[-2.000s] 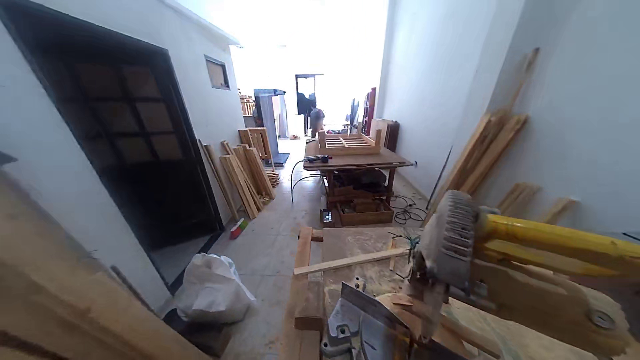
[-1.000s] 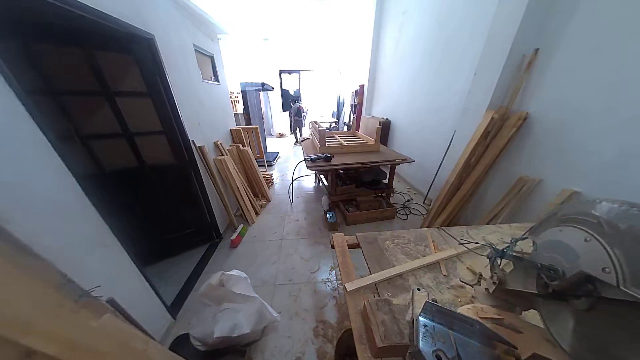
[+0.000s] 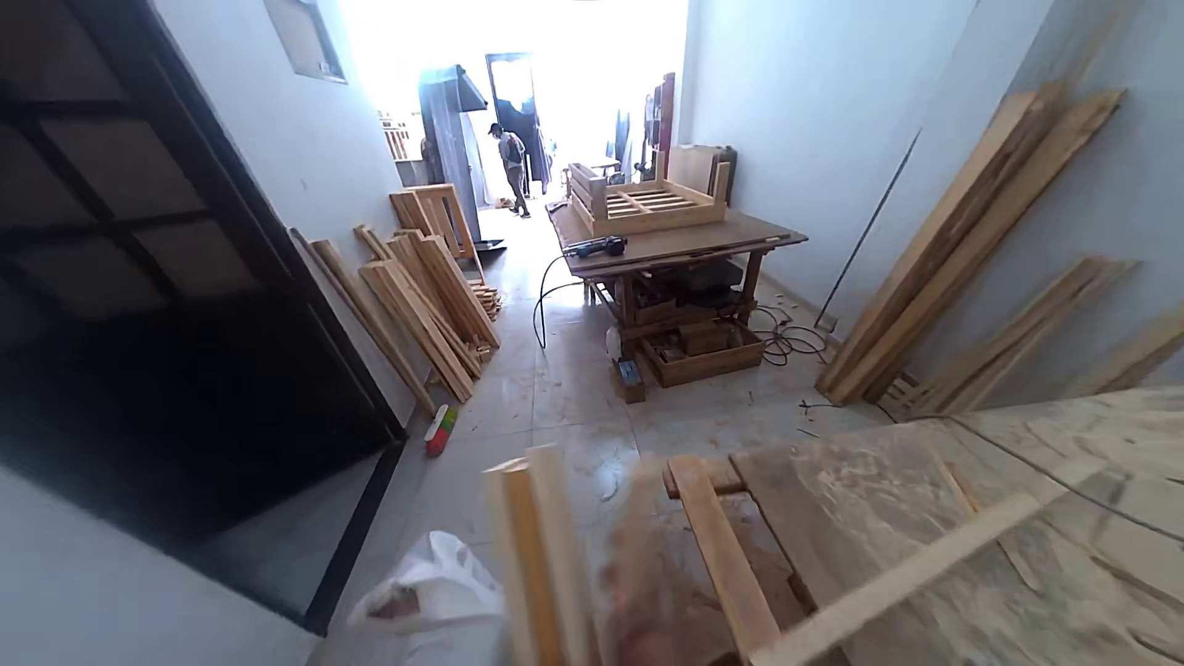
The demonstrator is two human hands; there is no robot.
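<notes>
Two or more light wooden strips (image 3: 532, 564) stand upright at the bottom centre of the head view, close to the camera. Just right of them is a strongly blurred hand, apparently my right hand (image 3: 638, 583); whether it grips the strips cannot be made out. My left hand is not visible. Further right, a long pale batten (image 3: 897, 578) lies across the corner of a dusty workbench (image 3: 786, 518). A white sack (image 3: 444, 601) sits on the floor left of the strips.
A worktable (image 3: 684, 242) ahead bears a wooden frame (image 3: 657, 208) and a corded power tool (image 3: 597, 247). Boards (image 3: 430, 305) lean left, thick planks (image 3: 962, 250) right. A cable (image 3: 791, 338) lies on the floor. A person (image 3: 511, 166) stands far back.
The upright strips and the blurred hand have come into view at the bottom centre. The view has swung, and the saw seen at the right earlier is out of frame.
</notes>
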